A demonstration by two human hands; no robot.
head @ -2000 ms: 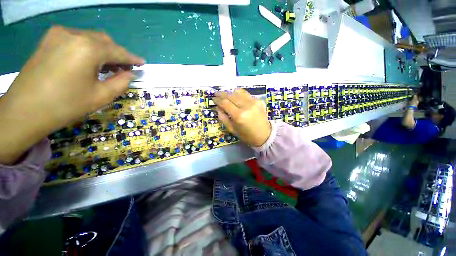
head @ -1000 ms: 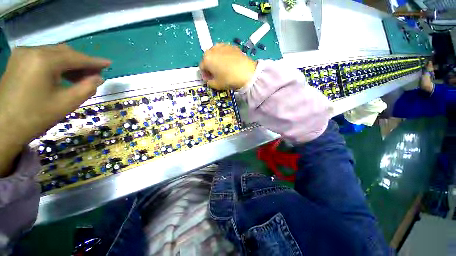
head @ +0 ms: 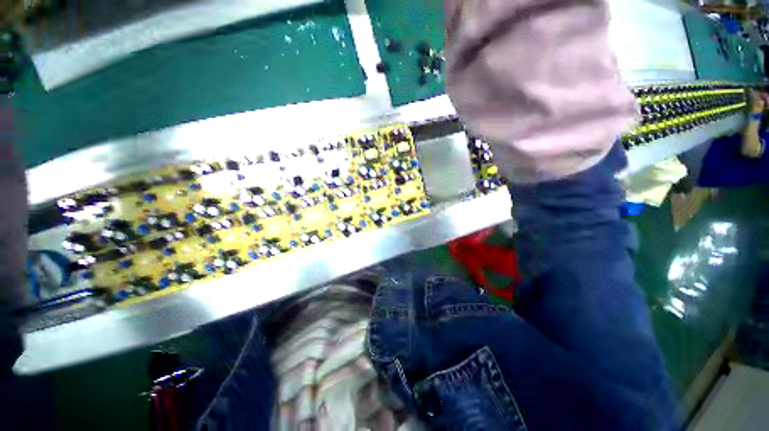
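A tan-yellow PCB panel [head: 278, 210] crowded with small parts lies in the track in front of me. Dark and blue capacitors with shiny tops stand on it. Its right end stops at a grey gap, with another panel beyond. My right arm in a pink sleeve reaches away over the line at the right; the right hand is past the top edge and not visible. My left hand is not visible; only a dark, blurred sleeve shows at the left edge.
Silvery conveyor rails [head: 253, 290] run along the panel. Dark components [head: 430, 63] lie on the green bench mat [head: 202, 93]. Panels with yellow rows [head: 691, 105] are farther right, near another person's arm [head: 753, 135]. A red basket [head: 487, 261] is below the line.
My right hand has moved from the panel's right end up and out of view. My left hand has moved out at the left. The panel's right end appears slightly farther right.
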